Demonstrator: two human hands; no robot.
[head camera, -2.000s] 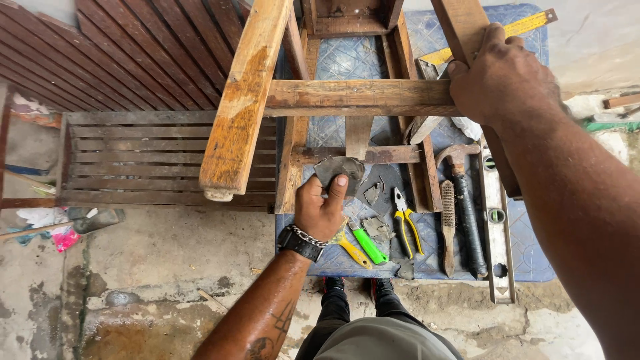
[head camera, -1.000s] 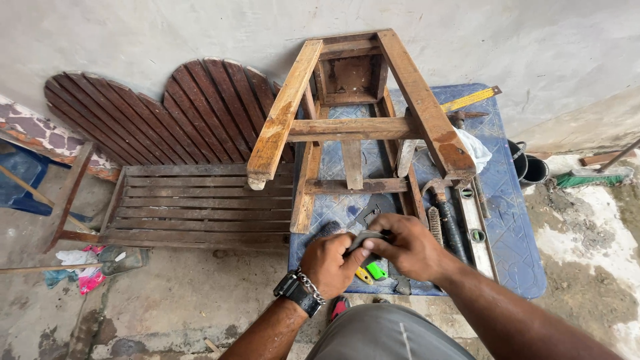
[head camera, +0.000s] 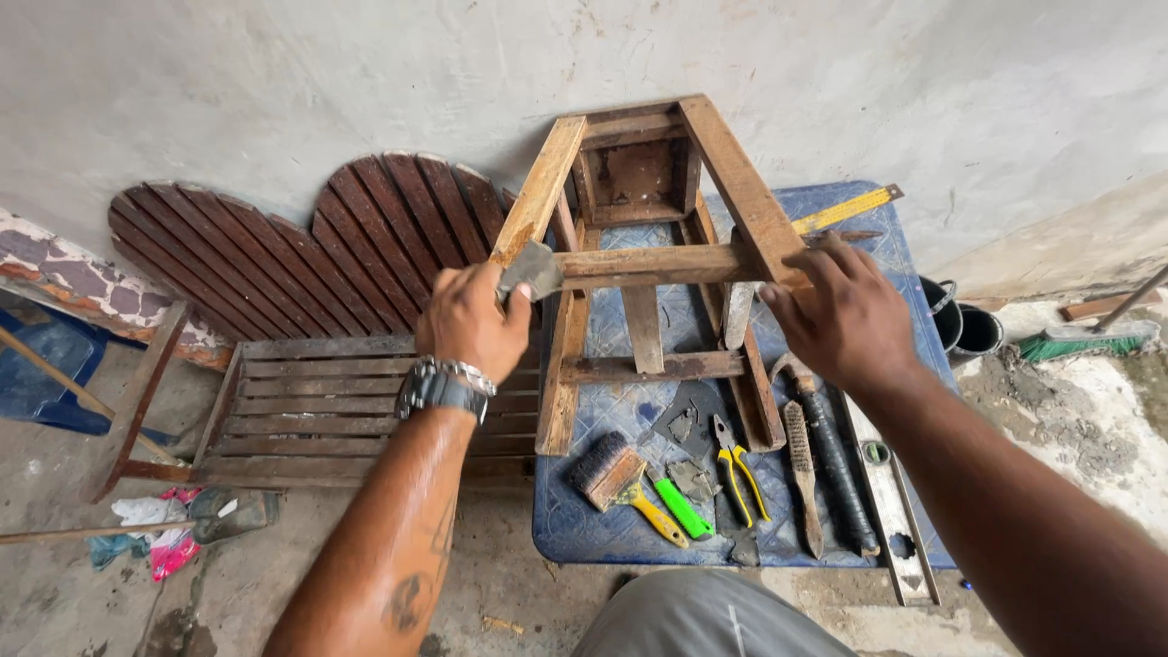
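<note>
A worn wooden stool frame (head camera: 666, 265) lies on its side on a blue plastic table (head camera: 584, 525). My left hand (head camera: 476, 319) holds a grey piece of sandpaper (head camera: 534, 271) against the frame's left leg. On the right leg rests my right hand (head camera: 844, 306), fingers bent around its end. Nearer me on the table are a wide paintbrush (head camera: 620, 479), a green-handled tool (head camera: 683, 508), yellow and black pliers (head camera: 737, 470), a wire brush (head camera: 803, 479), a claw hammer (head camera: 826, 456) and a spirit level (head camera: 890, 511). A yellow folding rule (head camera: 844, 210) lies behind my right hand.
A slatted wooden bench (head camera: 310, 401) stands left of the table, with dark slatted panels (head camera: 392, 246) by the wall. Black buckets (head camera: 976, 330) and a green broom (head camera: 1086, 339) are at the right. A dustpan (head camera: 233, 516) lies on the floor at left.
My hands were together on the grey sheet one second ago; now they are apart, the left with the sheet at the left leg, the right on the right leg. The view has shifted.
</note>
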